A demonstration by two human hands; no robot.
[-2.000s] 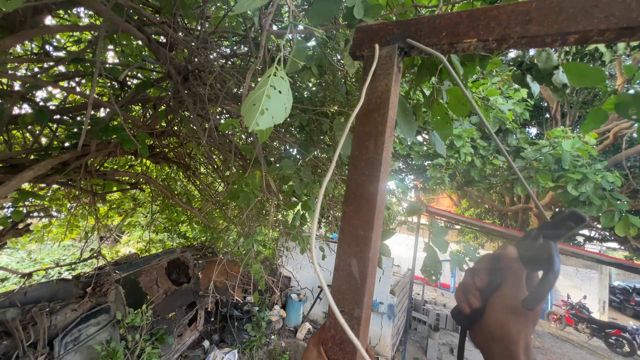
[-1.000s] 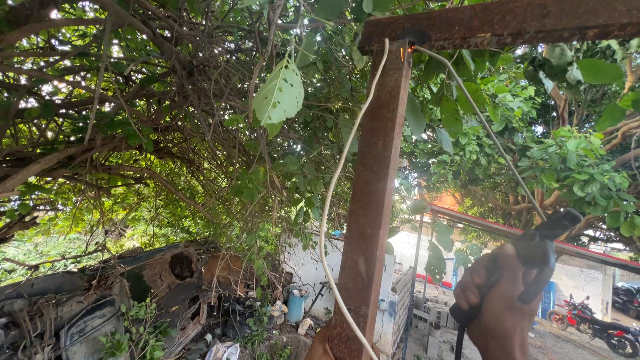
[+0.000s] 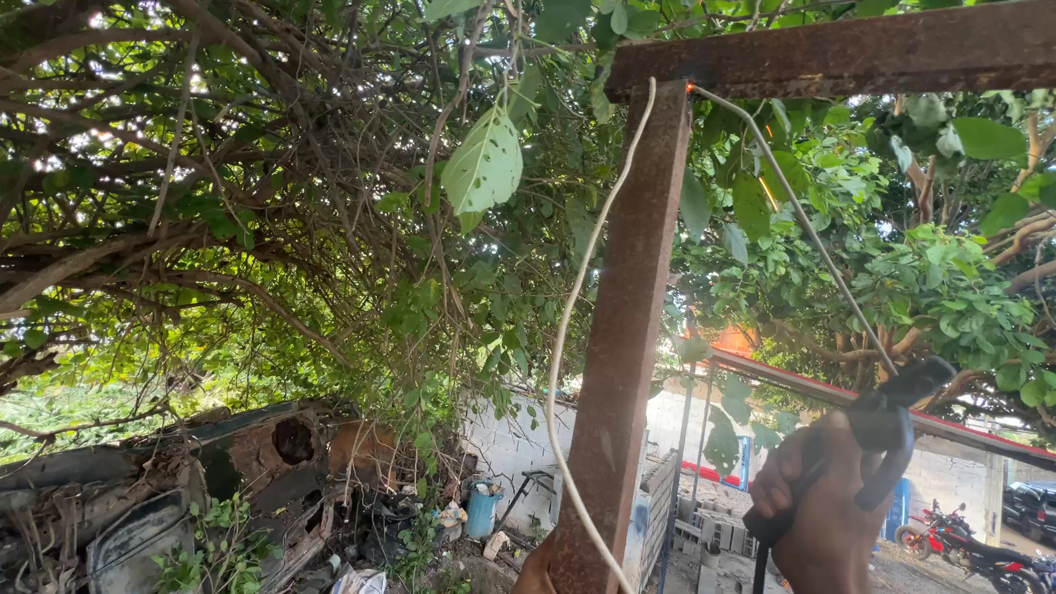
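My right hand [image 3: 825, 503] grips a black welding electrode holder [image 3: 879, 421] at the lower right. A bent welding electrode [image 3: 808, 223] runs from it up to the joint between the rusty steel post [image 3: 631, 322] and the rusty steel crossbar [image 3: 833, 51]. Its tip glows orange there, and sparks streak below the crossbar. My left hand [image 3: 536, 571], mostly cut off by the bottom edge, is at the post's lower part, its fingers partly behind it. A pale cable or rod [image 3: 569, 322] curves along the post's left side.
Leafy branches [image 3: 330, 190] surround the frame, and a holed leaf [image 3: 484, 161] hangs left of the post. Below lie a rusty vehicle wreck [image 3: 165, 495] and a blue bucket [image 3: 483, 509]. Concrete blocks [image 3: 718, 528], a red motorcycle [image 3: 949, 528] and a block wall stand farther off.
The electrode's tip, dark two seconds ago, glows orange now, and sparks have appeared below the crossbar. Both hands keep nearly the same places.
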